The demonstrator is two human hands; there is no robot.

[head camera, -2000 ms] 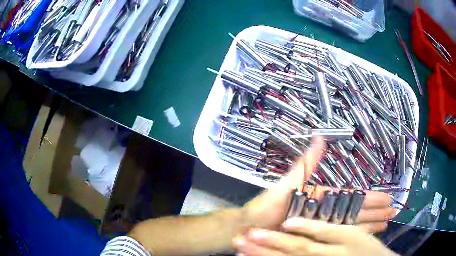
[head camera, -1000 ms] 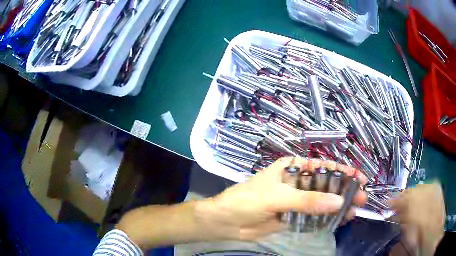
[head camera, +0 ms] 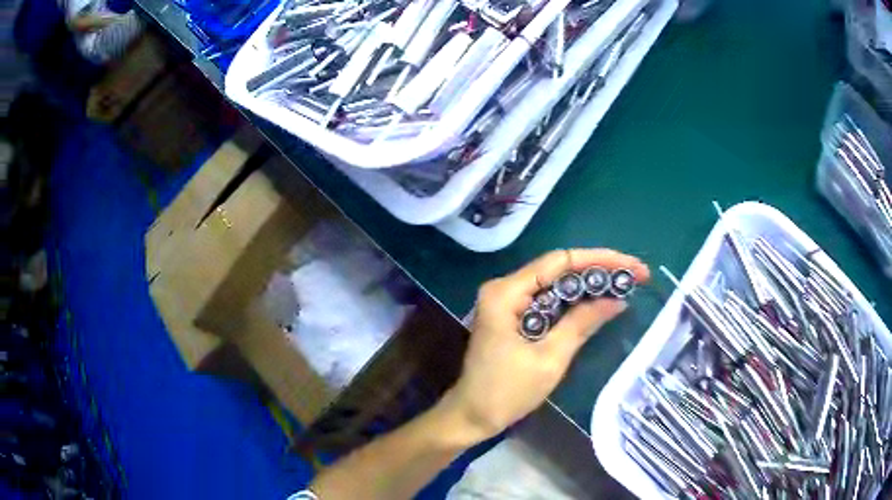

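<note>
My left hand (head camera: 509, 361) is bare and closed around a row of several slim silver motors (head camera: 569, 285), held above the bench edge between the trays. Their round ends face up towards me in a curved row. My right hand is out of the picture. A white tray (head camera: 608, 426) heaped with silver motors and thin red wires lies at the lower right, cut off by the picture's edge. Two thin pins stick out over its left rim.
Stacked white trays (head camera: 479, 234) full of motors stand at the top centre, with a blue bag or tray (head camera: 220, 24) beyond. A clear plastic box (head camera: 839, 190) with thin parts is at the right edge. A brown carton (head camera: 210, 264) with white paper (head camera: 342, 317) is on the floor.
The view has swung left, so the trays appear further right. My left hand has turned the motors so their round ends face me. My right hand has left the picture.
</note>
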